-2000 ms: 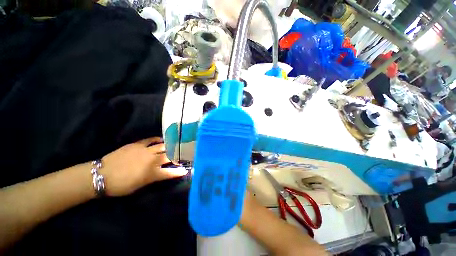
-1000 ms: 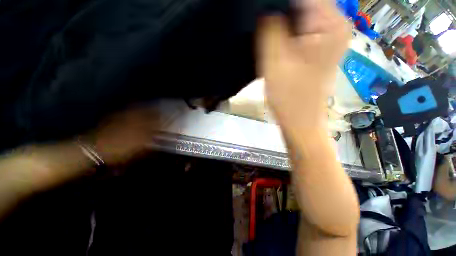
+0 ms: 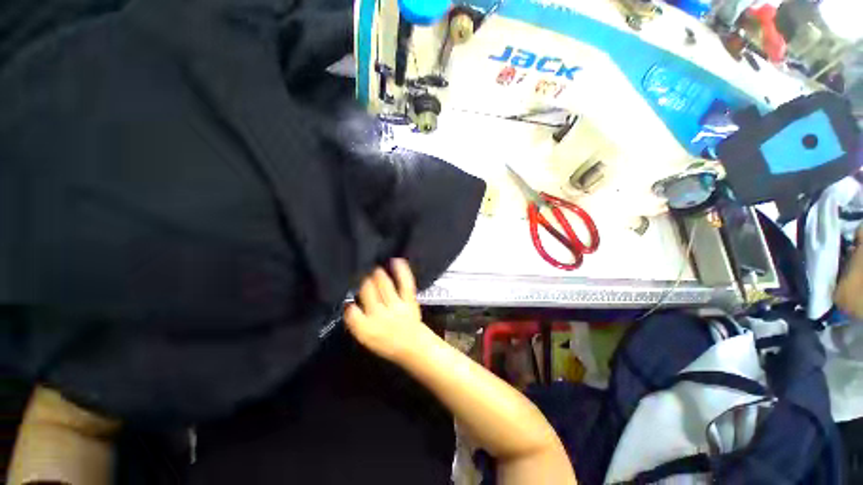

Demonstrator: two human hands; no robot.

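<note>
A large black garment (image 3: 170, 208) covers the left and middle of the table, with its rounded edge under the lit needle area of the sewing machine (image 3: 530, 57). My right hand (image 3: 386, 313) is at the table's front edge, its fingertips on the garment's near edge. My left forearm (image 3: 66, 436) shows at the lower left. My left hand is hidden under the black cloth. Scissors with red handles (image 3: 562, 230) lie on the machine bed to the right of the garment.
The table's ruler-marked front edge (image 3: 568, 292) runs across the middle. A black and light-blue control box (image 3: 795, 147) is at the right. Navy and white garments (image 3: 700, 398) hang at the lower right. A red frame (image 3: 516, 329) is under the table. Part of another person's arm (image 3: 851, 279) shows at the right rim.
My right hand has come down from the raised cloth to the table's front edge. The garment now lies spread at the needle. My left hand has gone under the cloth. The scissors and machine head show again.
</note>
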